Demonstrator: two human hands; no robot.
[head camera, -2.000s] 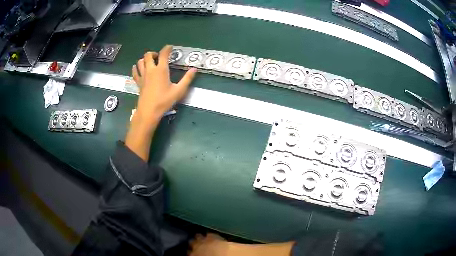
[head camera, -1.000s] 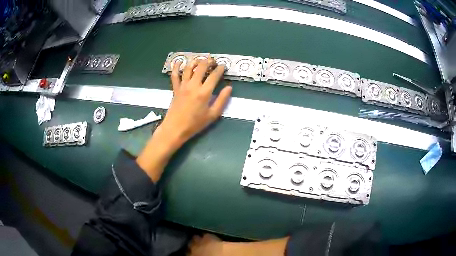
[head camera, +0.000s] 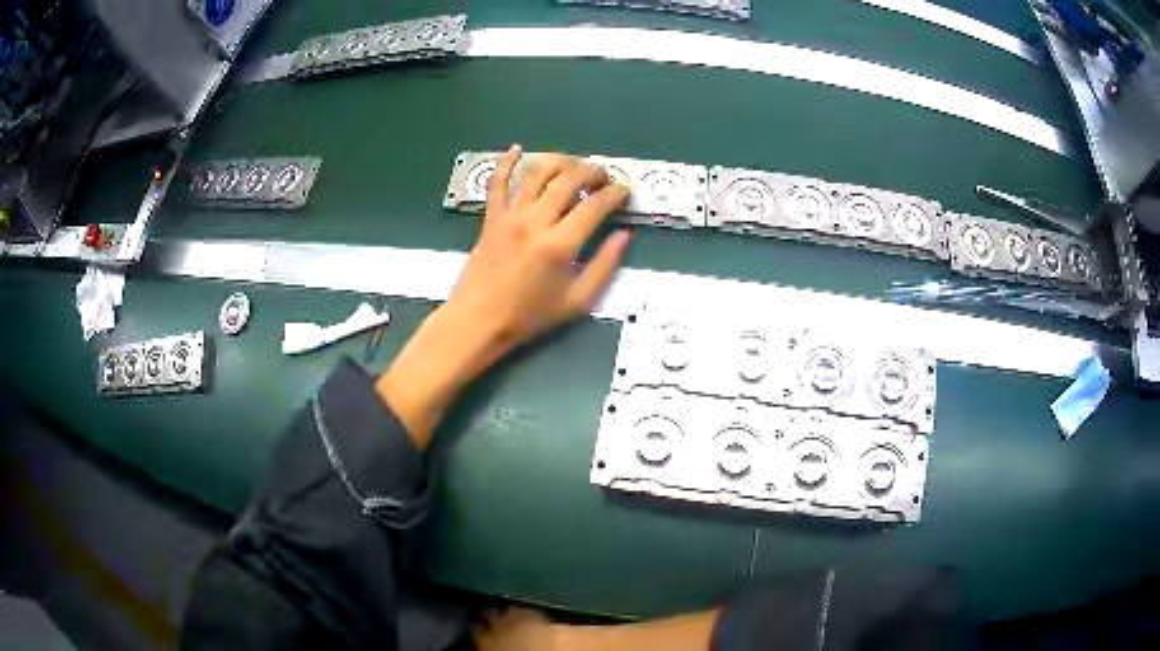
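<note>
My left hand (head camera: 534, 248) lies palm down with its fingers on top of a silver four-seat fixture plate (head camera: 681, 195); the thumb is apart, off the plate. This plate touches a second fixture plate (head camera: 827, 210), and a third (head camera: 1018, 248) continues the row to the right machine. The fingers hide part of the first plate's seats. My right hand (head camera: 515, 630) is at the bottom edge, small, blurred and cut off; its fingers cannot be made out.
Paired fixture plates (head camera: 763, 413) lie nearer me. A small plate (head camera: 153, 364), round ring (head camera: 234, 313) and twisted white wipe (head camera: 333, 329) lie at left. Another plate (head camera: 255, 182) is by the left machine (head camera: 96, 239). A thin metal tool (head camera: 1024, 206) and blue-white slip (head camera: 1081, 396) are at right.
My left hand has moved right from the first plate's left end. The row of plates has slid right relative to the paired plates. The view has shifted, and the white wipe is now uncovered.
</note>
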